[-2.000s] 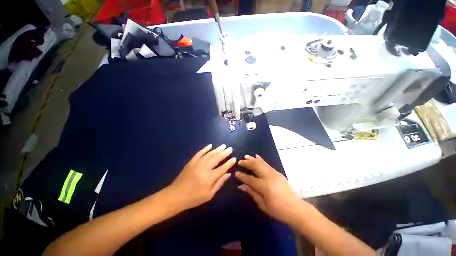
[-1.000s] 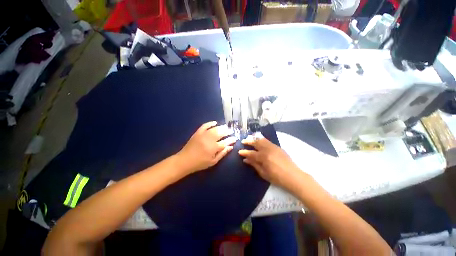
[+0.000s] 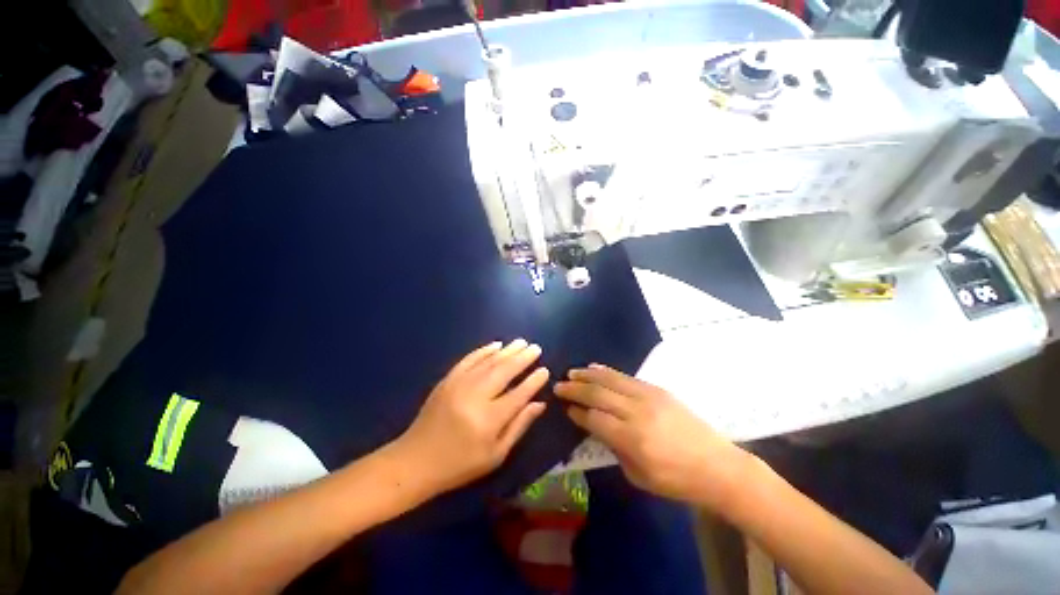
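Observation:
The navy garment panel (image 3: 314,256) lies flat, from left of the white sewing machine (image 3: 697,151) to under its needle. The presser foot (image 3: 538,277) stands on it, lit. My left hand (image 3: 471,413) lies on the panel just below the foot, fingers forward. My right hand (image 3: 645,430) lies close to its right, fingertips on the panel's front right part. The two hands nearly touch. Whether the fingertips pinch the cloth cannot be told. A dark pointed piece (image 3: 707,265) lies under the machine arm.
Fabric scraps (image 3: 314,87) lie at the back left before the pale blue trough (image 3: 616,26). Dark cloth with a yellow-green reflective tape (image 3: 172,432) is at lower left. A yellow tool (image 3: 860,289) and control panel (image 3: 976,284) are at right. Folded grey cloth (image 3: 1005,558) is low right.
Compared with one second ago, both hands are lower and farther from the presser foot. The panel's front edge has shifted, and white table now shows beside the reflective tape. The view has shifted a little.

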